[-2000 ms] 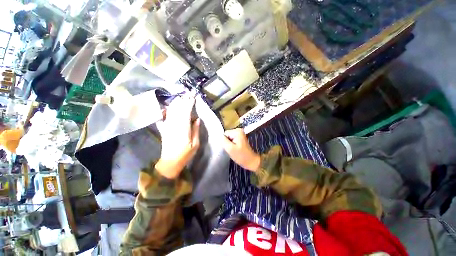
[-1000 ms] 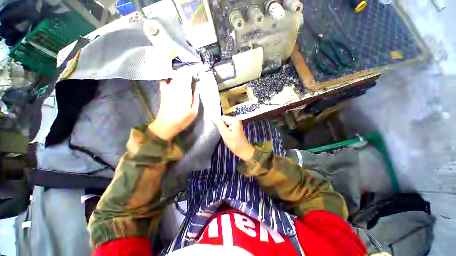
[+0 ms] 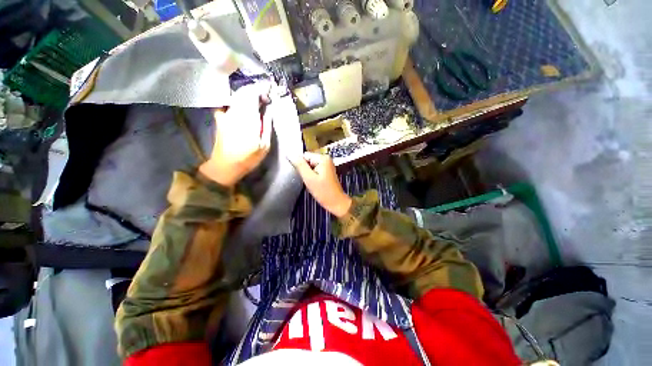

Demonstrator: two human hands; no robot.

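Note:
A large grey garment panel lies across the machine table and hangs down towards the lap, its edge at the presser foot area of the cream overlock machine. My left hand lies on the panel just below the foot, fingers towards the needle area. My right hand pinches the panel's right edge between thumb and fingers at the table's front edge. A dark panel or lining hangs under the grey cloth at left. The exact contact at the needle is hidden by glare and fingers.
Dark green scissors lie on the blue mat at right. Dark thread trimmings heap beside the machine. A small white lamp stands left of the needle. A green-rimmed crate with grey pieces is at lower right. A green basket is at upper left.
The view has turned and shifted, so machine and mat sit elsewhere in the picture. Both hands remain on the panel near the foot; my right hand still pinches its edge.

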